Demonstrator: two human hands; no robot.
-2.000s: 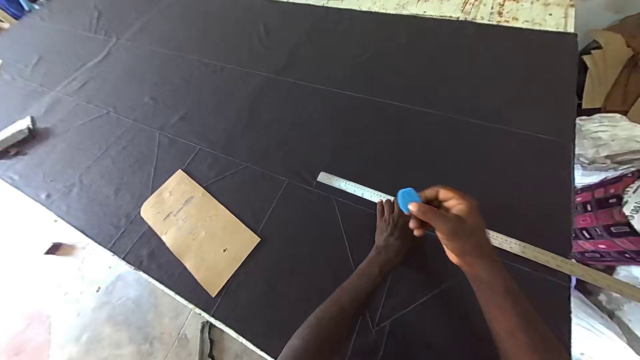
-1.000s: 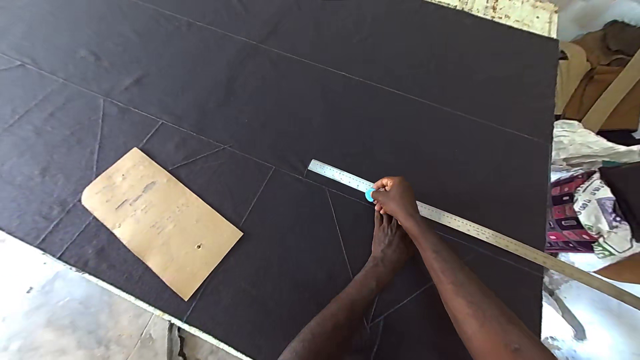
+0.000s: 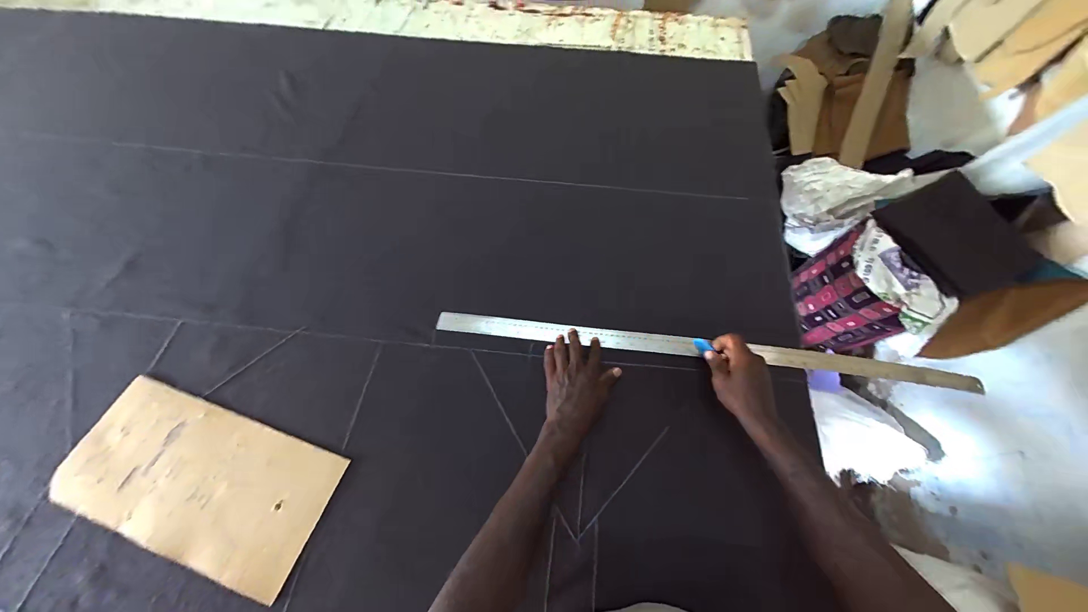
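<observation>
A long metal ruler (image 3: 629,340) lies across dark fabric (image 3: 510,246) marked with thin pale lines, and its right end juts past the fabric's edge. My left hand (image 3: 578,382) rests on the ruler's lower edge and the fabric, palm down, fingers slightly apart. To its right, my right hand (image 3: 738,370) holds a small blue piece, apparently tailor's chalk (image 3: 703,346), against the ruler. A brown paper pattern piece (image 3: 204,484) with writing and a small hole lies on the fabric at lower left.
The worn, pale tabletop edge (image 3: 544,25) shows beyond the fabric. Right of the table are a pink and black patterned bag (image 3: 837,297), crumpled white plastic (image 3: 837,191), a dark folded piece (image 3: 956,229), and brown paper pieces (image 3: 875,85).
My right hand has moved right along the ruler with the blue chalk, away from my left hand. The left hand stays by the ruler. The view has shifted.
</observation>
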